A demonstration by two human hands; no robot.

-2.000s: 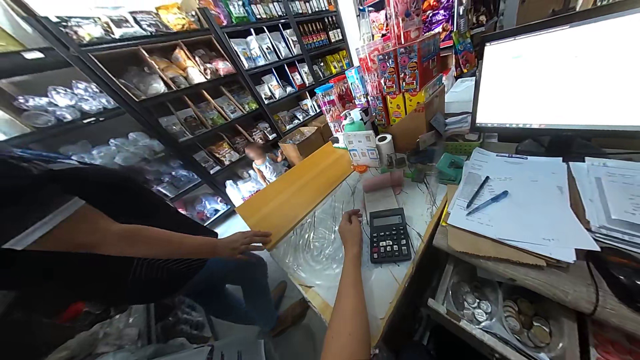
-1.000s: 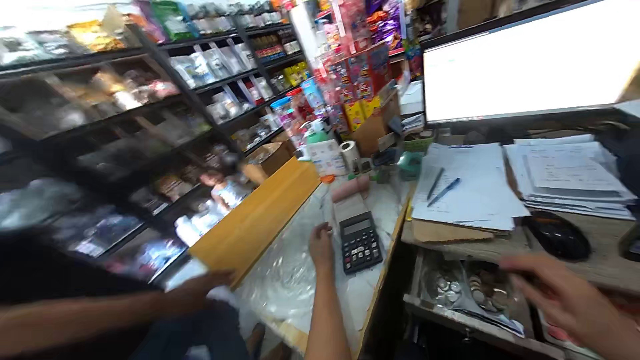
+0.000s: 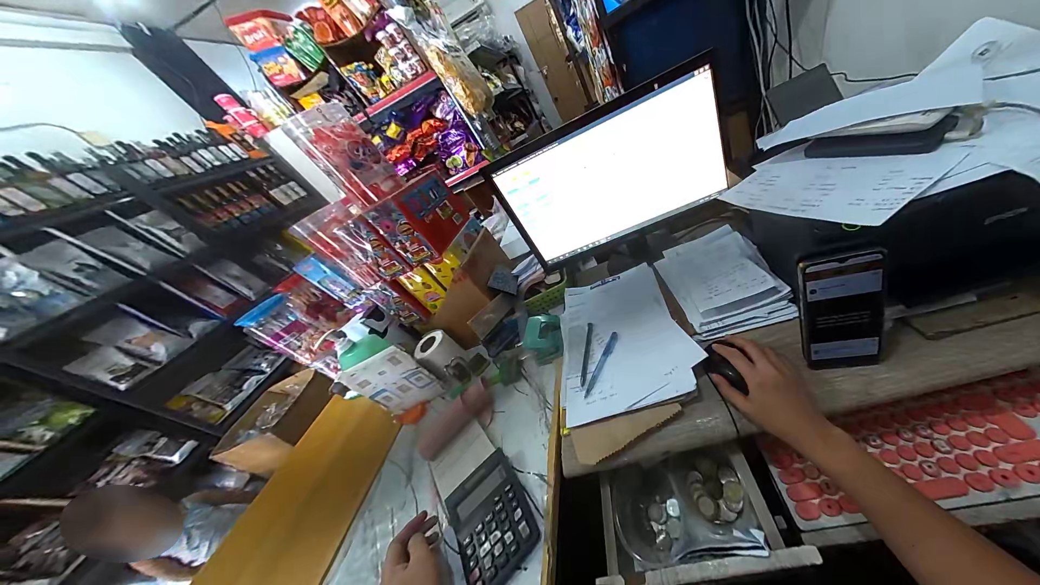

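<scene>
My right hand [image 3: 760,390] rests over a black computer mouse [image 3: 725,368] on the wooden desk, below a stack of papers. At the bottom edge, my left hand [image 3: 413,552] lies on the plastic-covered counter with fingers loosely curled, just left of a black desk calculator [image 3: 491,516]; nothing shows in it. Two pens [image 3: 600,364] lie on white sheets [image 3: 630,325] left of the mouse. A lit monitor [image 3: 617,162] stands behind the papers. A smartphone [image 3: 842,309] leans upright to the right of my right hand. A red-and-white keyboard [image 3: 934,443] is partly behind my right forearm.
An open drawer [image 3: 792,561] with coins juts out below the desk. A yellow wooden board [image 3: 305,487] edges the counter. A paper roll [image 3: 439,353], a green-topped bottle [image 3: 357,345] and candy packs stand behind. Another person [image 3: 203,528] is at lower left, near stocked shelves [image 3: 122,268].
My right hand came into view over the drawer and is now on the mouse. My left hand stays beside the calculator. The view has swung right, and the nearby person's arm at left is out of view.
</scene>
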